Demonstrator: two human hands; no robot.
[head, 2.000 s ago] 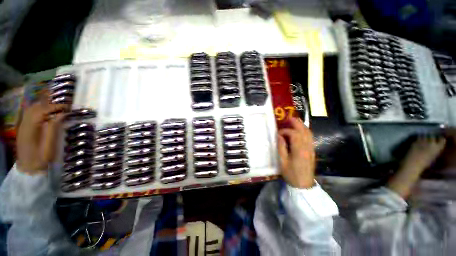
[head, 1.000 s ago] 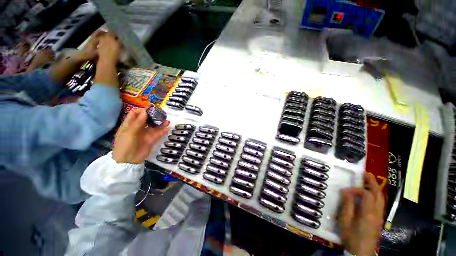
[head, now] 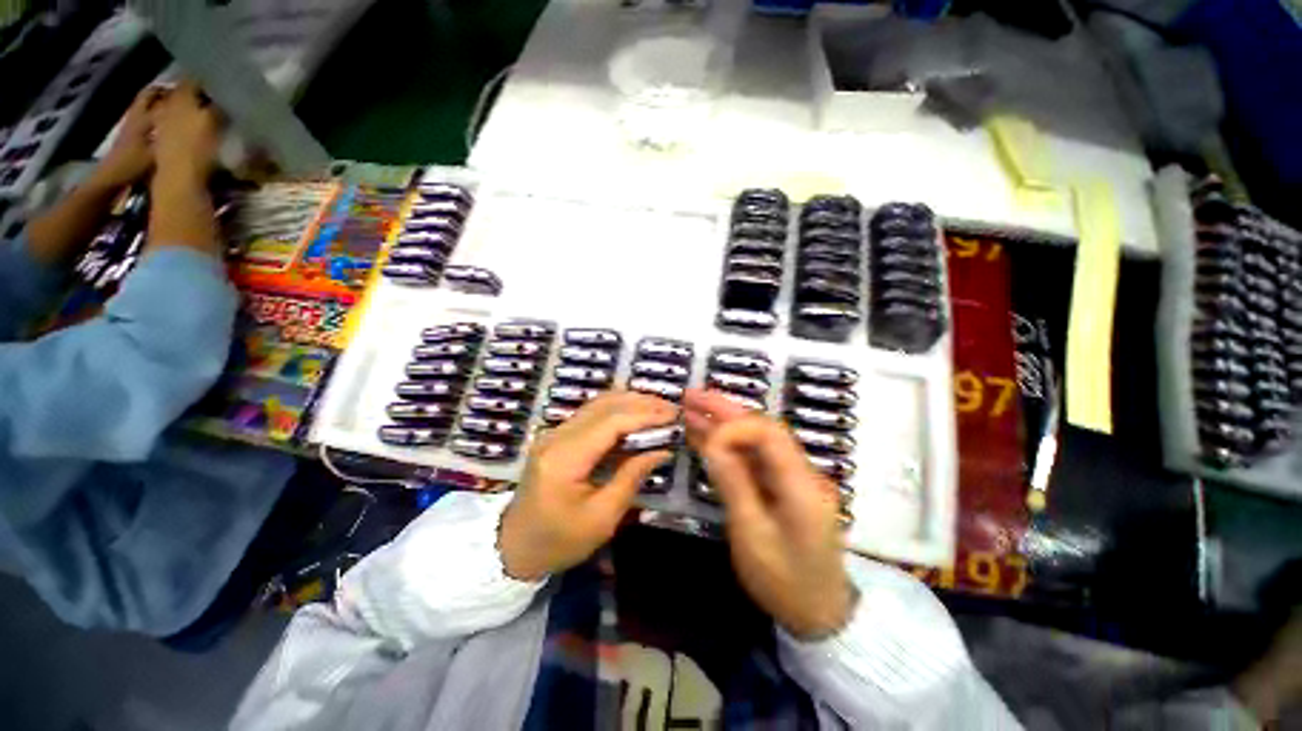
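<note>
My left hand (head: 583,479) holds a small dark oval unit (head: 651,437) with a bright edge between thumb and fingers, above the near rows of the white blister tray (head: 914,429). My right hand (head: 778,507) is close beside it, fingertips near the unit's right end; whether they touch it or hold something small is unclear. Near rows of glossy units (head: 493,386) fill much of the tray's front and are partly hidden by my hands. Three darker columns (head: 828,264) stand at the far right. A short column (head: 429,232) and a single unit (head: 471,280) lie at far left.
A neighbour's blue sleeves and hands (head: 179,136) are at left over dark units. A packed tray (head: 1249,329) stands far right. A yellow strip (head: 1094,307) and slim white tool (head: 1047,450) lie right of my tray. A white box (head: 868,100) is behind.
My left hand has brought the dark unit from the tray's left edge to its front middle. My right hand has left the tray's right edge and moved in beside it. The view has shifted.
</note>
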